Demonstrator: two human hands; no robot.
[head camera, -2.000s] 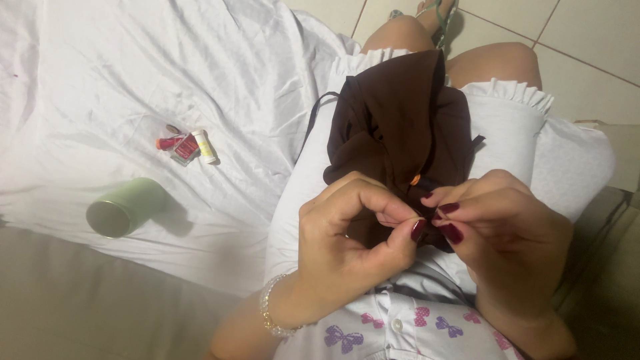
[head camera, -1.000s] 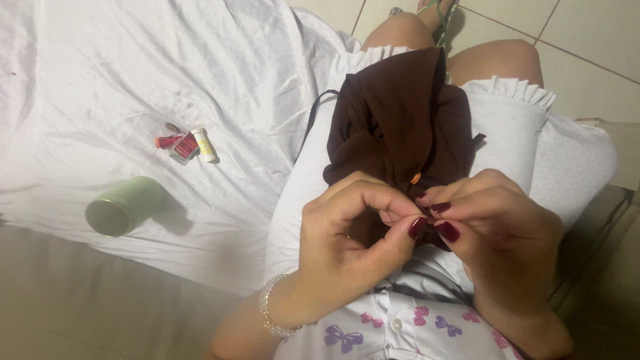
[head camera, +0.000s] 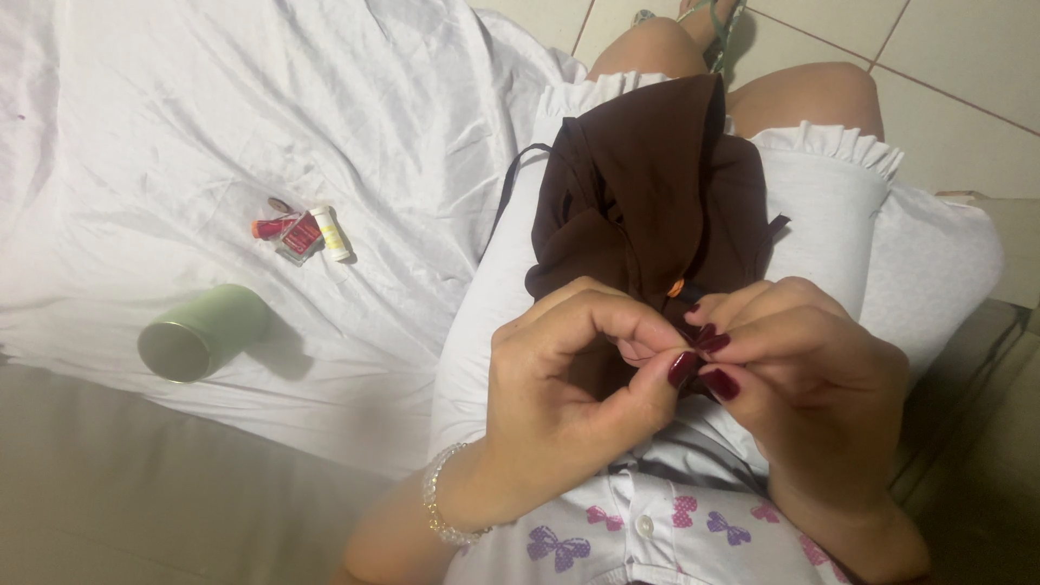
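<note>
A dark brown fabric garment (head camera: 634, 179) with thin straps lies bunched on my lap. Over its near edge, my left hand (head camera: 593, 366), with a clear beaded bracelet at the wrist, pinches thumb and forefinger together. My right hand (head camera: 796, 374) pinches close beside it, and the fingertips of both hands meet. Between them is a small dark bit of what looks like the brown fabric; the fingers hide most of it. A small orange piece (head camera: 675, 288) shows on the garment just beyond my fingertips, beside a dark part that I cannot make out.
To the left, on a rumpled white sheet (head camera: 390, 146), lie a green cylindrical container (head camera: 219, 325), a small white and yellow tube (head camera: 330, 234) and several small red items (head camera: 301, 234). Pale floor tiles (head camera: 951, 65) show beyond my knees. A grey cushioned surface (head camera: 203, 471) runs along the lower left.
The fingers of my right hand have shifted slightly at the pinch point. My left hand, the garment and the items on the sheet look the same.
</note>
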